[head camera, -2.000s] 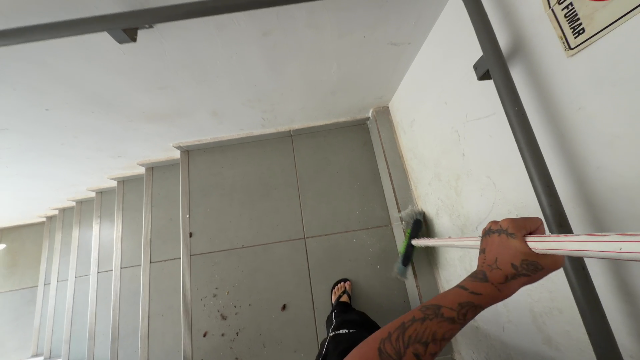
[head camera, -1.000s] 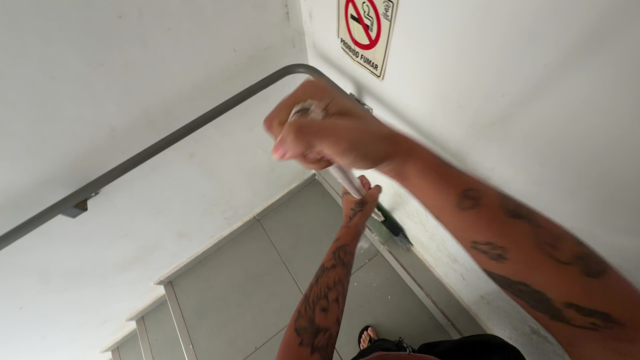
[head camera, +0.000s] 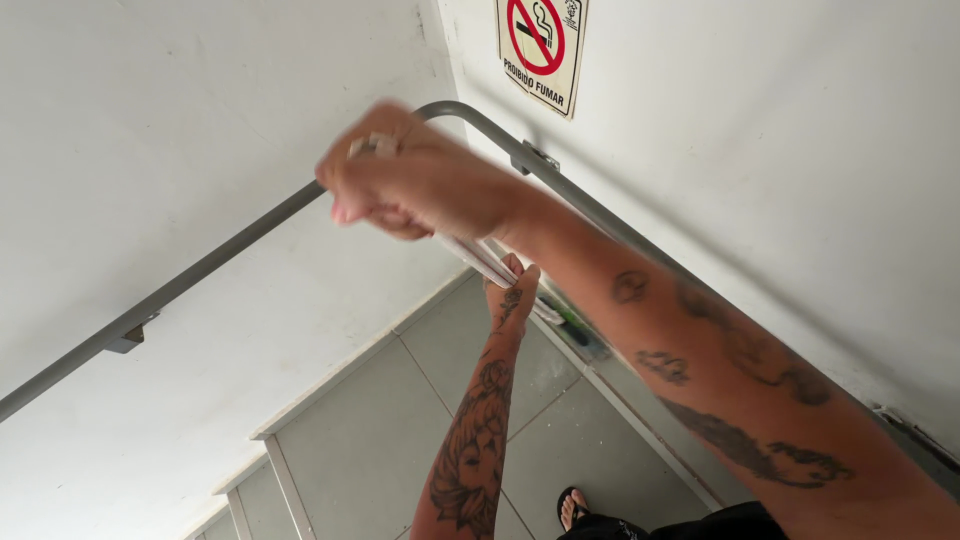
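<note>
My right hand (head camera: 409, 176), with rings on a finger, is closed on the upper end of a broom's striped white handle (head camera: 480, 261), high in the view and in front of the handrail. Lower down the same handle, my left hand (head camera: 513, 289) grips it. Below that hand, the green and black broom head (head camera: 574, 328) rests low at the foot of the right wall, by the raised floor edge. It is blurred, and my right forearm hides part of the area beside it.
A grey metal handrail (head camera: 225, 253) follows both walls round the corner. A no-smoking sign (head camera: 541, 56) is on the right wall. Grey floor tiles (head camera: 360, 435) lead to steps (head camera: 289, 487) at lower left. My sandalled foot (head camera: 572, 508) stands on the tiles.
Two seconds ago one hand showed on the handle; now both are on it. The view has swung toward the corner. Since one second ago the broom head has moved along the wall's foot toward the corner.
</note>
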